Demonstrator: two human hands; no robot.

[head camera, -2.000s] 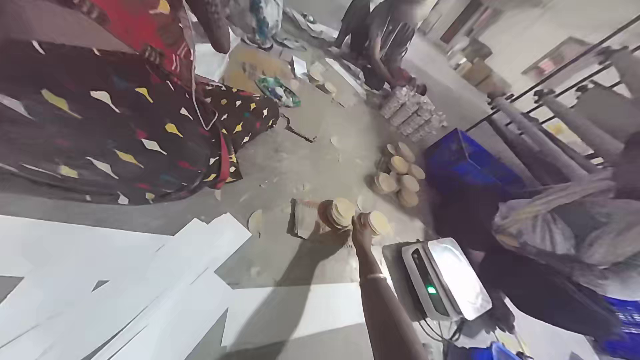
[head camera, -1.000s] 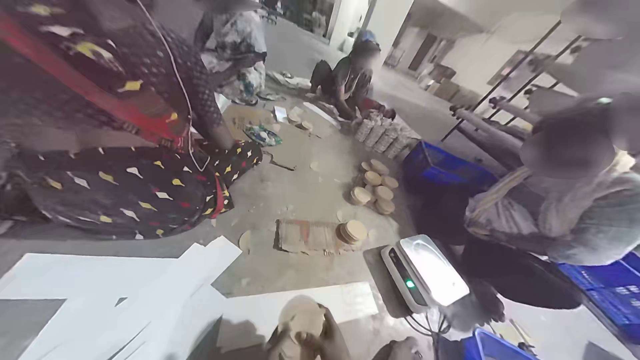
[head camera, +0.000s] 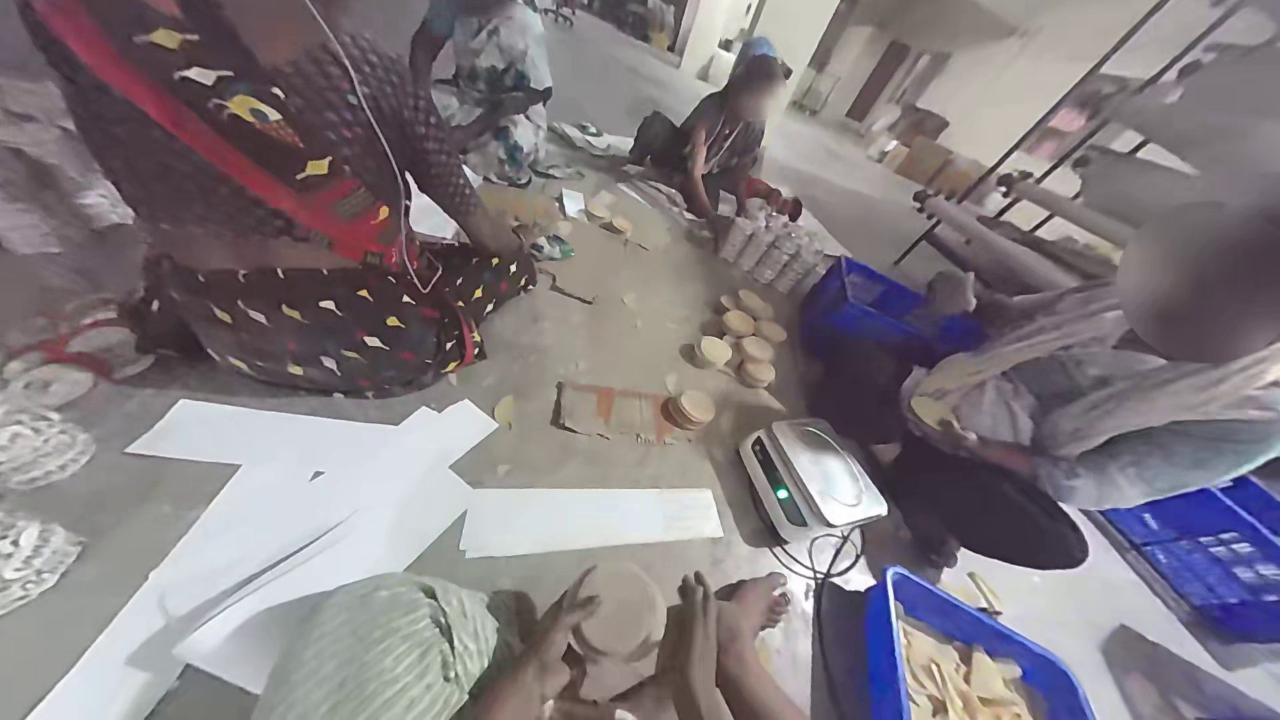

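Between my two hands, low in the head view, stands a stack of round tan discs. My left hand lies against its left side, fingers on the rim. My right hand is upright at the right side with its fingers extended; whether it touches the stack is unclear. Ahead, a smaller stack of discs sits on the right end of a worn brown board. White paper strips lie just beyond my hands. A digital scale with a green light stands to the right.
Several disc stacks stand on the floor beyond the scale. A blue crate is behind them; a blue tub of tan scraps is lower right. White sheets lie left. People sit left, right and far ahead. Black cables run beside the scale.
Two seconds ago one hand was reaching to the disc stacks near the board; now both hands are close to my body around a stack. One stack remains on the board. The view has shifted.
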